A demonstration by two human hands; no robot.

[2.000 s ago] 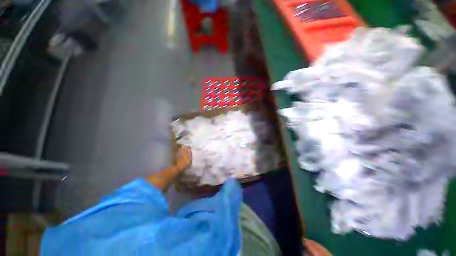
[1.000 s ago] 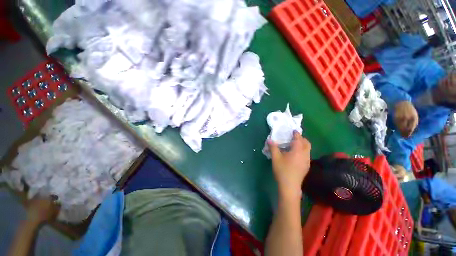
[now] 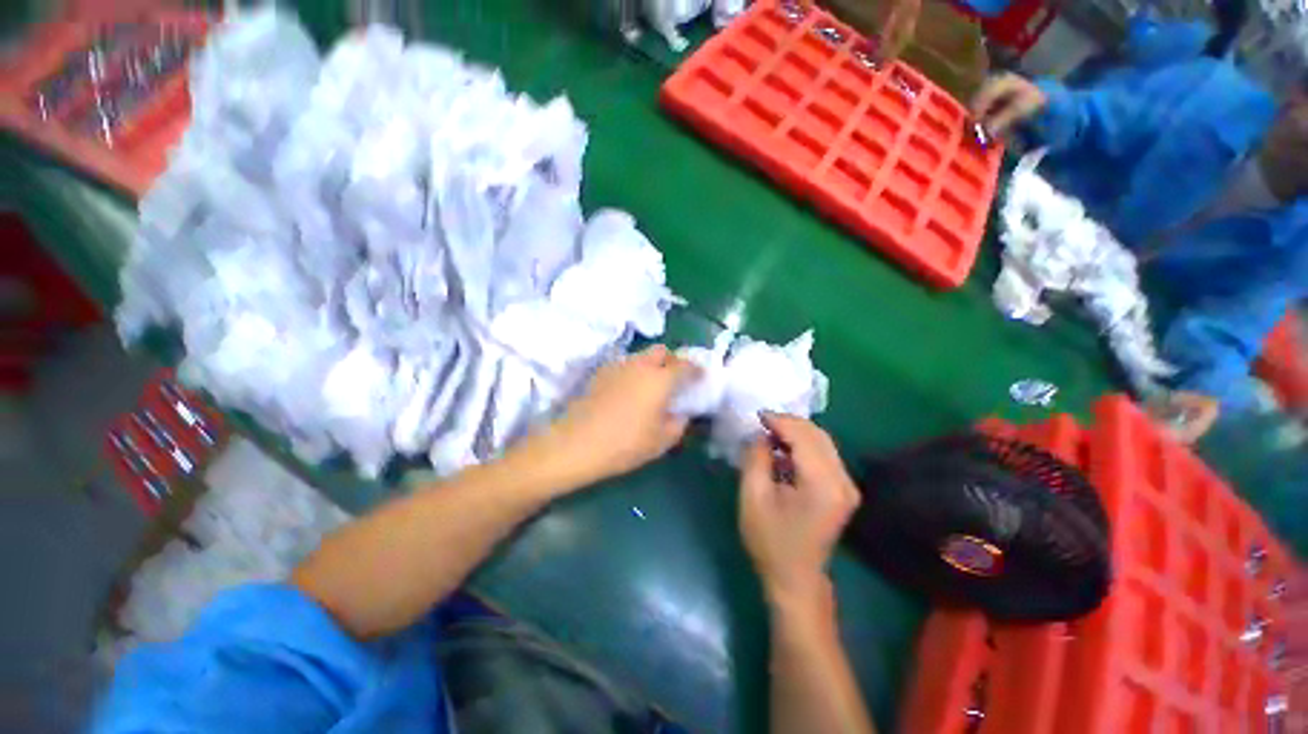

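Observation:
A small crumpled white cloth or tissue [image 3: 772, 376] lies between my hands on the green bench. My left hand [image 3: 626, 416] has its fingers closed on the left edge of the white cloth. My right hand [image 3: 798, 495] is at its lower right and pinches a small dark, shiny part [image 3: 779, 456] between thumb and finger. The large heap of white cloths [image 3: 387, 258] lies just left of and behind my left hand.
A black fan [image 3: 983, 526] stands right of my right hand, by stacked red-orange trays [image 3: 1191, 574]. Another grid tray [image 3: 846, 136] lies across the bench, with another person's hand [image 3: 1008, 103] at it. A parts tray [image 3: 108, 93] is at far left.
My left hand has come up from the floor box to the white cloth on the bench. A dark shiny part now shows in my right hand. Another person's hand has reached the far tray.

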